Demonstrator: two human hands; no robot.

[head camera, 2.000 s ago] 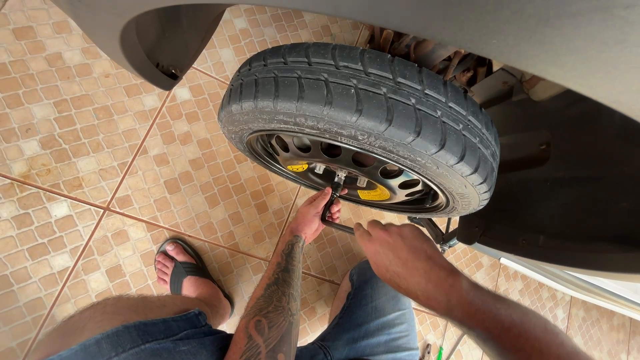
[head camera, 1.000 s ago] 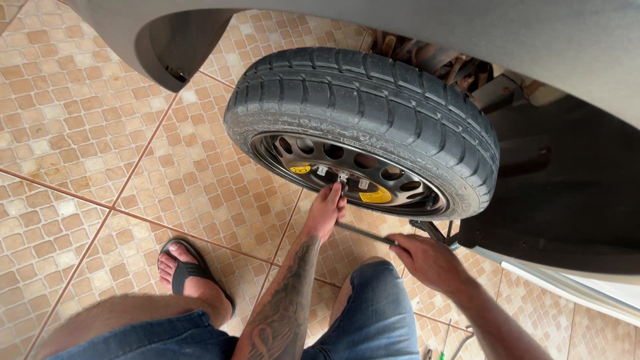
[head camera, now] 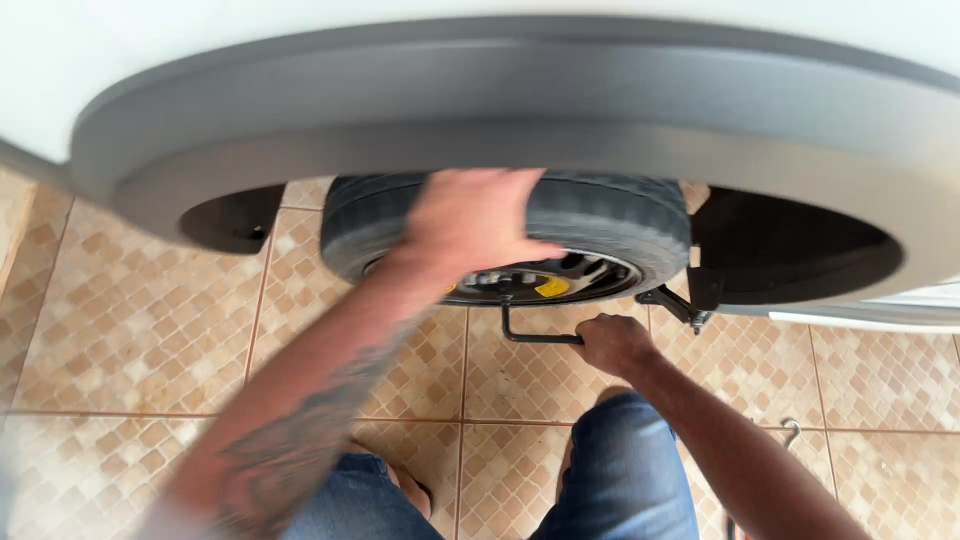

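A spare wheel's black tire [head camera: 615, 217] sits under the car's fender, with its dark steel rim [head camera: 600, 271] and a yellow sticker [head camera: 553, 286] facing me. An L-shaped lug wrench [head camera: 544, 339] reaches from the hub area out toward me. Its free end is in my right hand [head camera: 616, 343], closed around the handle. My left hand [head camera: 480, 217] is blurred and lies over the tire's tread and sidewall, thumb spread from the fingers, holding nothing. Whether its fingertips touch the tire cannot be told.
Above the wheel curves the grey wheel-arch trim [head camera: 480, 90]. A black car jack [head camera: 675, 306] stands right of the wheel, near the sill. A metal hook [head camera: 790, 429] shows at lower right on the tiled floor [head camera: 150, 337]. My knees are below.
My left hand has left the wrench near the hub and moved up over the tire. My right hand still holds the wrench handle. The view has shifted strongly, showing more of the fender.
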